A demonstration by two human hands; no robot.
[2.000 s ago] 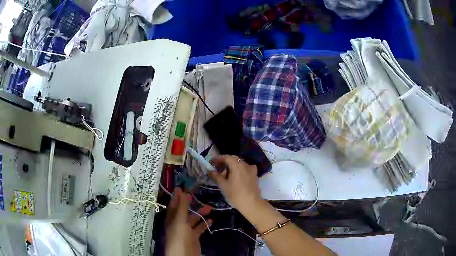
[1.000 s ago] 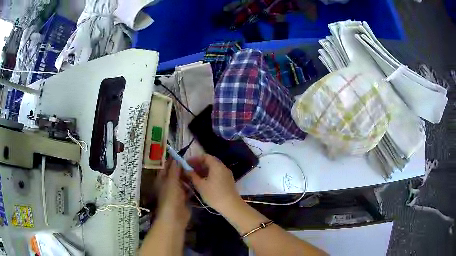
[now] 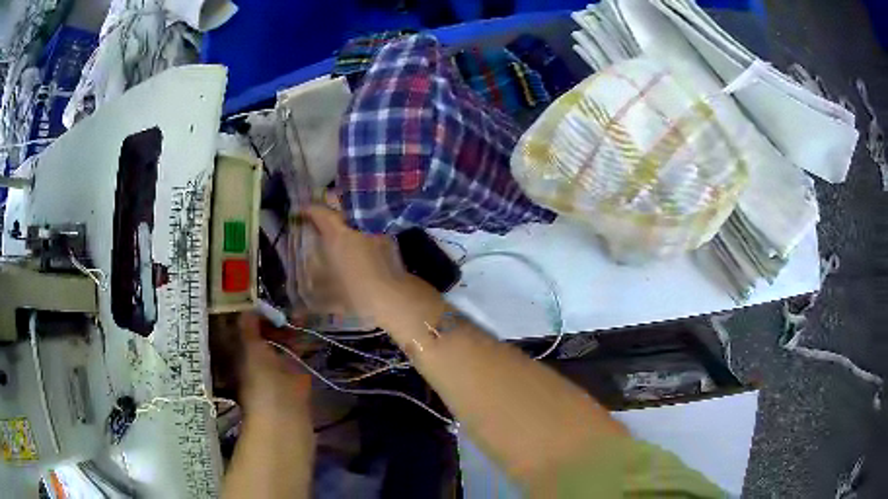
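My left hand [image 3: 261, 365] is low at the machine table's right edge, below the switch box [image 3: 234, 234] with its green and red buttons. Its fingers are partly hidden under the edge, and a small pale blue-white plug [image 3: 271, 314] with thin white cord [image 3: 341, 387] shows beside them. My right hand [image 3: 341, 249] is blurred and reaches over the pale folded fabric [image 3: 304, 127] right of the switch box. Its fingertips are unclear. A flat black thing [image 3: 428, 258], possibly a smartphone, lies partly behind my right forearm.
A blue-red plaid bundle [image 3: 419, 146] and a yellow-white plaid bundle [image 3: 633, 156] lie on the white shelf [image 3: 506, 292]. Pale folded pieces [image 3: 798, 122] are at right. A blue bin [image 3: 282, 44] stands behind. The sewing machine [image 3: 49, 283] is at left.
The view has shifted, so things sit further left and higher. My right hand has left the pale blue plug and moved forward over the folded fabric. The black thing is now more covered.
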